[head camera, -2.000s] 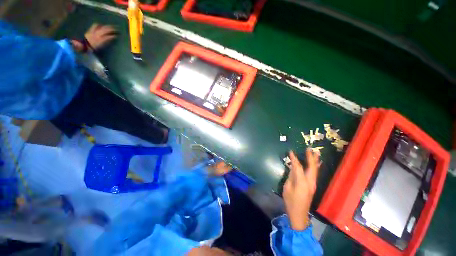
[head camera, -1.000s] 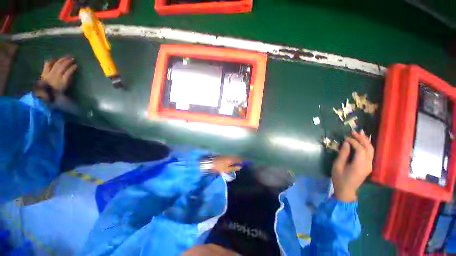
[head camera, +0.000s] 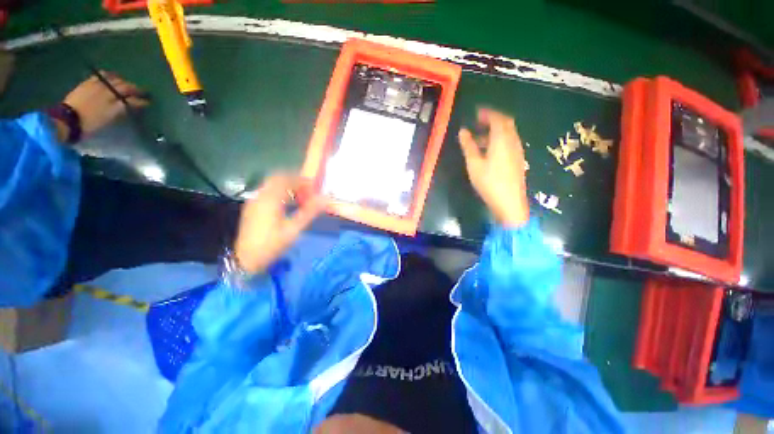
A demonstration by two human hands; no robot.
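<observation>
A tablet assembly lies in a red frame in front of me, its bright silver battery toward me and its mainboard at the far end. My left hand is at the frame's near left corner, fingers apart and blurred; its fingertips overlap the corner, and I cannot tell if they press on it. My right hand is just right of the frame, clear of it, with thumb and fingers apart and nothing visible in it. Small cream-yellow parts lie in a loose pile to the right of that hand.
Stacked red frames with another tablet stand at the right, more frames below them. A yellow electric screwdriver lies at the left. Another person's hand rests on the bench beside a dark cord. A blue stool is below.
The central red frame has turned from lengthwise to pointing away from me. My left hand has come up to its near left corner. My right hand has moved left, away from the cream parts.
</observation>
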